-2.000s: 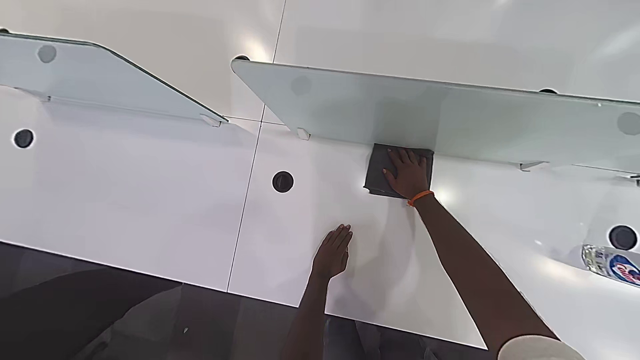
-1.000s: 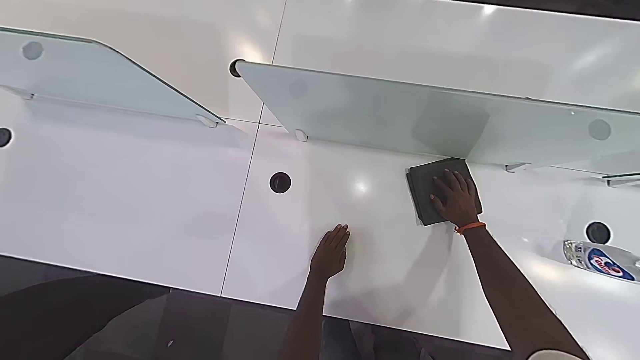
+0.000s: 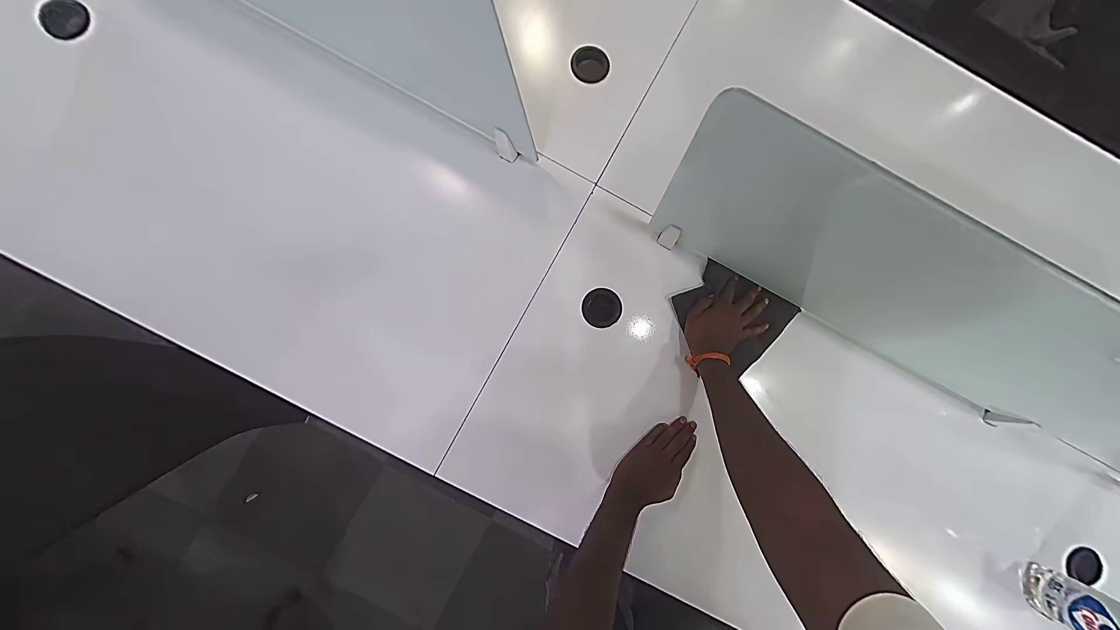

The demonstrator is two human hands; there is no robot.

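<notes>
A dark cloth (image 3: 754, 346) lies on the white desk top (image 3: 350, 289), against the foot of the frosted glass divider (image 3: 840, 227). Pressed flat on it with fingers spread is my right hand (image 3: 724, 324), which has an orange band at the wrist. My left hand (image 3: 656, 459) rests on the desk nearer the front edge, fingers together and extended, holding nothing. Between the hands and the desk seam sits a round black cable grommet (image 3: 602, 308).
A second glass divider (image 3: 420, 61) stands at upper left, on small clamps. A clear plastic bottle (image 3: 1063, 595) with a label lies at lower right beside another grommet (image 3: 1084, 565). More grommets (image 3: 590, 65) dot the desk. Dark floor (image 3: 262, 525) lies below the front edge.
My right hand and the cloth have moved left along the foot of the divider, nearer its end clamp. My left hand still rests near the front edge. The view has turned noticeably.
</notes>
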